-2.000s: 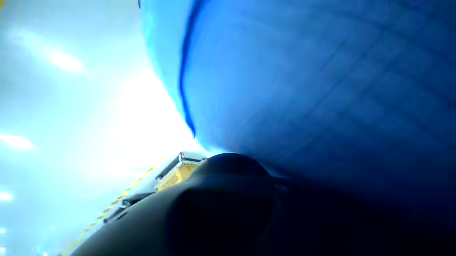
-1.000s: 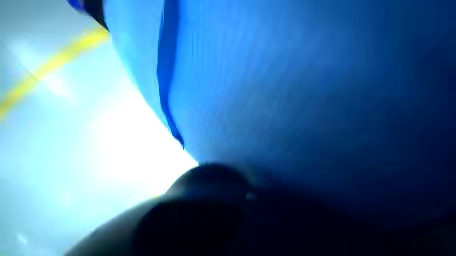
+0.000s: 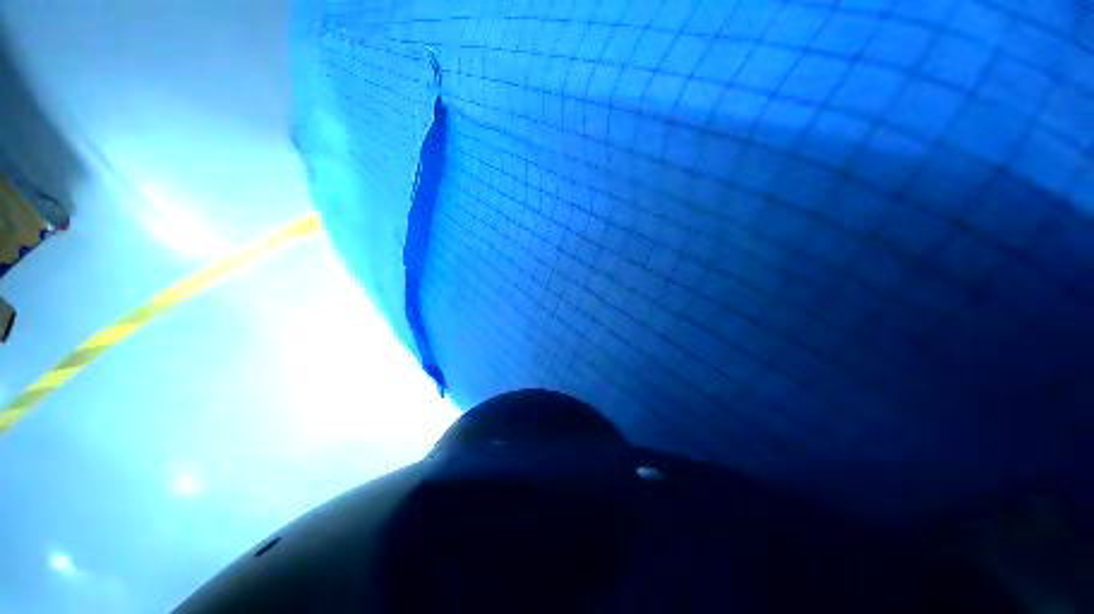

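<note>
The blue gridded anti-static smock (image 3: 672,216) fills the upper and right part of the view, with a darker blue fold or edge running down it. A dark, rounded object (image 3: 528,516) covers the bottom middle, very close to the camera; I cannot tell what it is. Neither my left hand nor my right hand is in the picture. No held object shows.
A pale, shiny floor (image 3: 156,468) with bright glare lies at the left. A yellow striped line (image 3: 156,309) crosses it. A brown carton-like object (image 3: 17,226) with a blue edge is cut off at the far left edge.
The smock's grid is now sharper. The yellow line has moved lower than a second ago, and the carton-like object has come in at the left. The blue and dark thing at the top left is gone.
</note>
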